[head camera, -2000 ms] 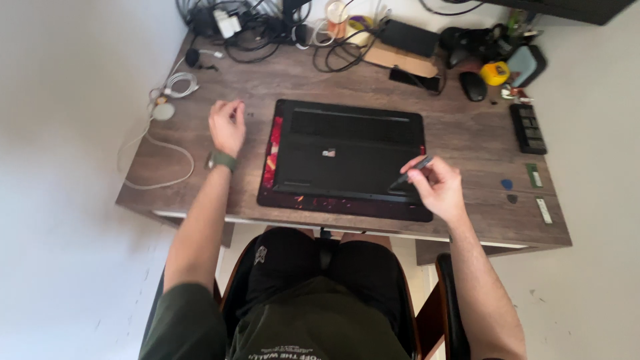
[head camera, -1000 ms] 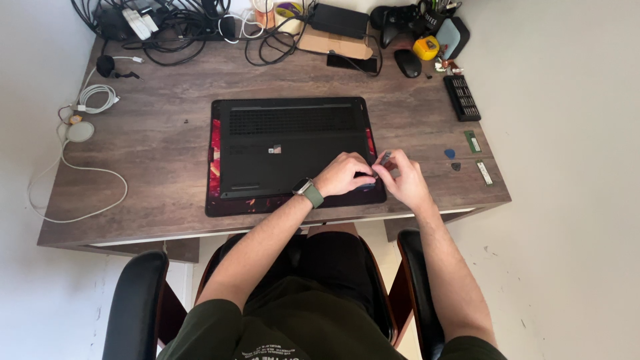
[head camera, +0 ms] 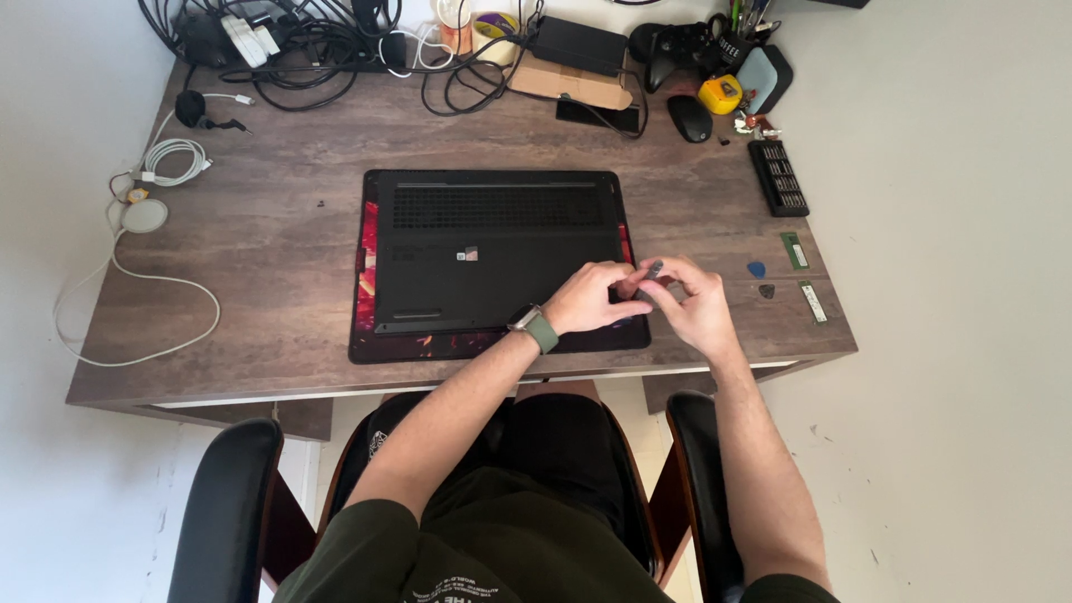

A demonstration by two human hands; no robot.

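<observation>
A black laptop (head camera: 494,268) lies bottom side up, its vent grille toward the back, on a black mat with red patterns (head camera: 366,327). Over the laptop's right front corner my right hand (head camera: 687,301) holds a small dark tool (head camera: 649,278), probably a screwdriver, between thumb and fingers. My left hand (head camera: 590,297), with a watch on a green band at the wrist, has its fingertips at the same tool; whether they grip anything is partly hidden. A tiny dark piece (head camera: 320,203) rests on the wood left of the mat.
On the right lie a bit case (head camera: 779,178), two picks, blue (head camera: 756,270) and dark (head camera: 766,291), a green memory module (head camera: 795,250) and a slim circuit board (head camera: 812,301). A mouse (head camera: 690,118), tape measure (head camera: 720,95) and power adapter (head camera: 579,45) stand behind. White cable (head camera: 209,293) loops at left.
My left hand has come from the desk left of the laptop to meet my right hand at the laptop's right front corner. The dark tool has stayed in my right hand. The view has shifted.
</observation>
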